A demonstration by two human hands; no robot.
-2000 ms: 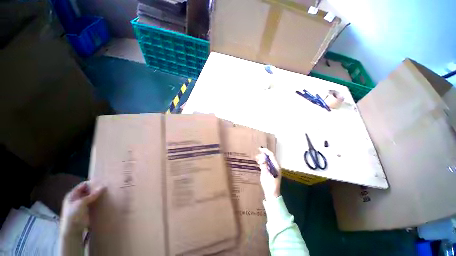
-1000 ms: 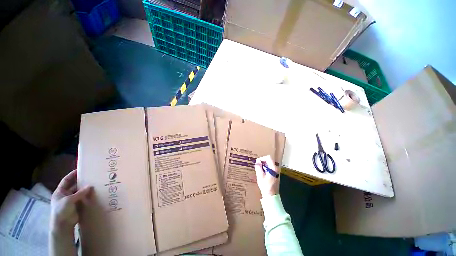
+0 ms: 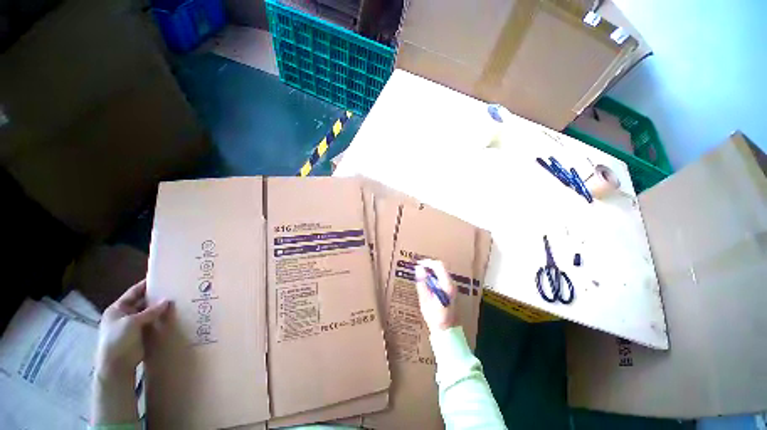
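Note:
My left hand [image 3: 126, 332] is shut on the left edge of a flat brown carton [image 3: 210, 252], thumb on top. The carton has a crease, dark stripes and printed text. At least one more flat carton [image 3: 437, 235] lies to its right, partly covered by it, with the same stripes. My right hand [image 3: 437, 294] holds a dark marker pen [image 3: 436, 286] over this carton's printed label; whether the tip touches is hidden. The cartons' lower edges are partly cut off by the frame.
A white table [image 3: 454, 176] holds scissors [image 3: 555, 273], several pens [image 3: 568, 178], a tape roll [image 3: 602, 180] and a tiny black piece. A large open carton [image 3: 673, 277] stands right. Green crates [image 3: 332, 63] stand behind. Whitish printed sheets [image 3: 42, 353] lie lower left.
The held carton has come off a blurred, more overlapping position and lies further left of the one beneath. My right hand has moved slightly down and left over the label.

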